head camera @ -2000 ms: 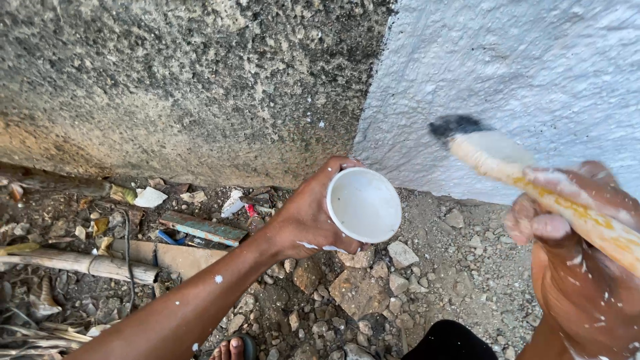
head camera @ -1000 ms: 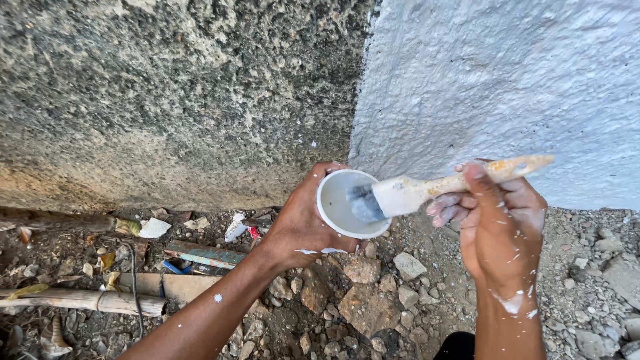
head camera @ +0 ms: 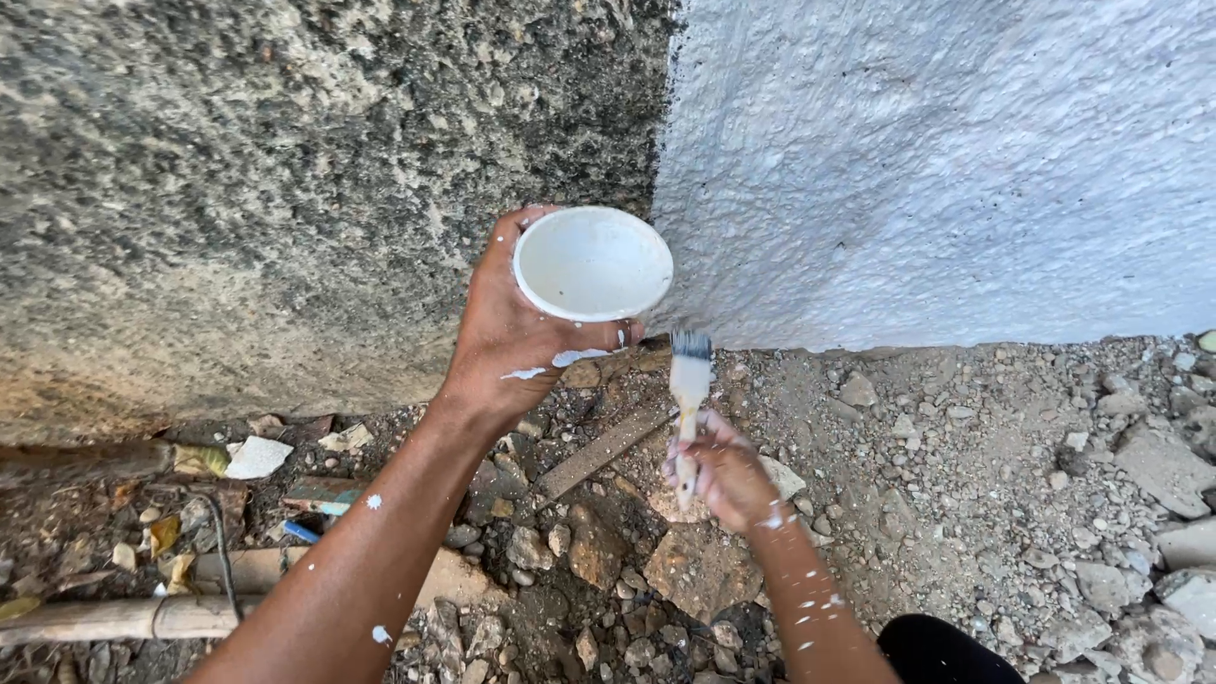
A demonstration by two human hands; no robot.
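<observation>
My left hand (head camera: pixel 513 323) grips a white cup (head camera: pixel 594 264) from its left side and below, its open top facing me. White paint marks that hand and forearm. Lower right of the cup, my right hand (head camera: pixel 722 465) holds a paintbrush (head camera: pixel 690 389) by its handle, bristles up, near the base of the wall. The bristles are dark with whitish paint on them. Behind the cup, the bare, stained wall (head camera: pixel 313 171) meets the white-painted wall (head camera: pixel 931 180) along an upright edge.
Rocks (head camera: pixel 703 570) and gravel cover the ground along the wall's foot. A flat wooden strip (head camera: pixel 603 456) lies below the cup. At lower left are a pale pole (head camera: pixel 123 619), a dark cable (head camera: pixel 225 556), a white fragment (head camera: pixel 258 458) and dry leaves.
The brush was inside the cup one second ago; now it is out, below and to the right, with bristles pointing up. My left hand has raised the cup against the backdrop of the wall.
</observation>
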